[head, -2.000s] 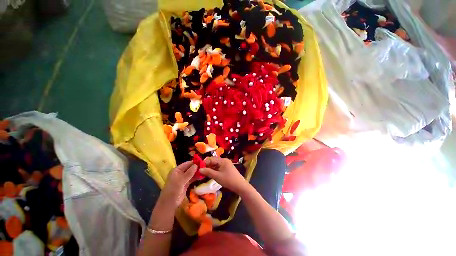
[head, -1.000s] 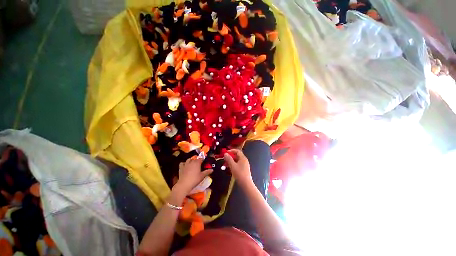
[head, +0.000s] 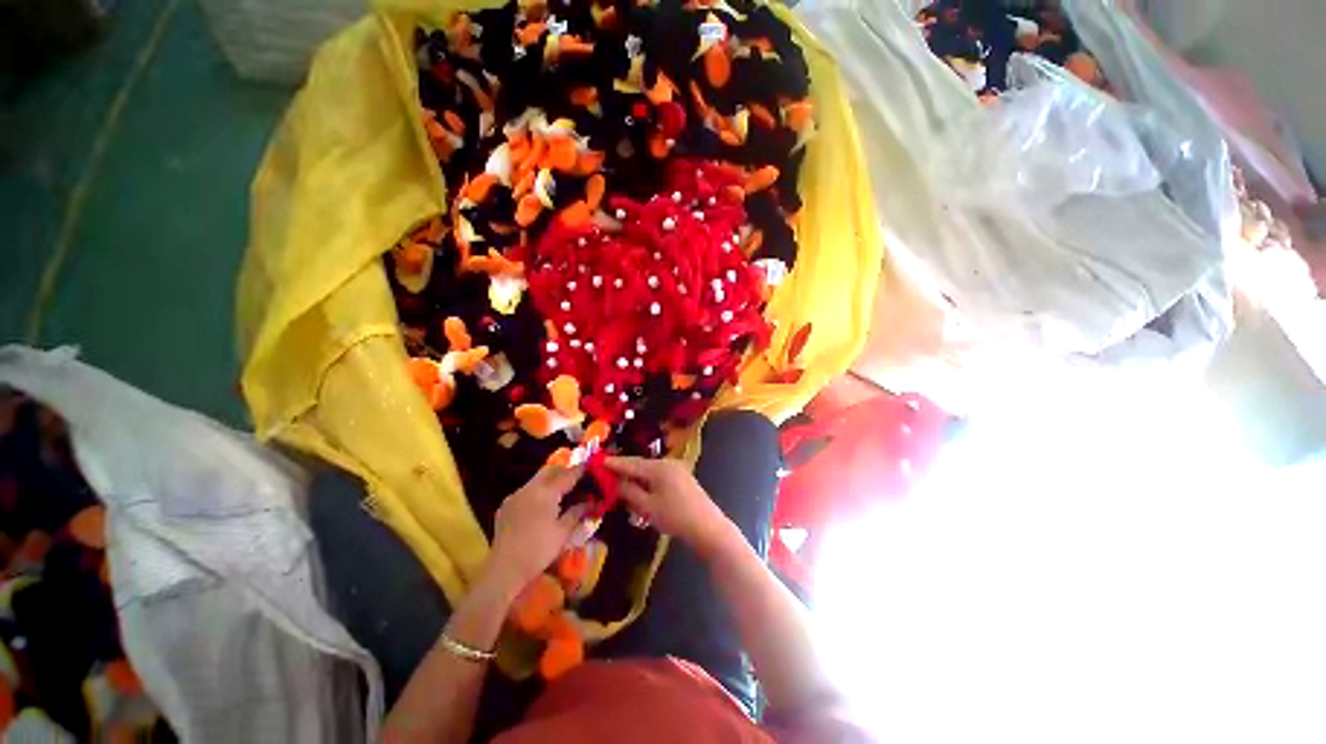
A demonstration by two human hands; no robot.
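My left hand (head: 538, 519) and my right hand (head: 665, 496) meet at the near end of the yellow sack (head: 327, 276). A small red fabric accessory (head: 602, 477) is between them, held at the fingertips of both. A black plush toy with orange flaps (head: 550, 599) hangs below my left hand; I cannot tell whether it is held. Beyond my hands, a heap of red accessories (head: 655, 284) with white dots lies on black, orange and white toys (head: 545, 153) in the sack.
A white woven sack (head: 218, 538) with toys stands at the left. A shiny white plastic sack (head: 1033, 189) with toys is at the right. A red cloth or bag (head: 858, 454) lies right of my knee, partly lost in glare. Green floor (head: 160, 218) shows at the upper left.
My hands were apart one second ago and have come together around the red piece. The view has shifted since two seconds ago.
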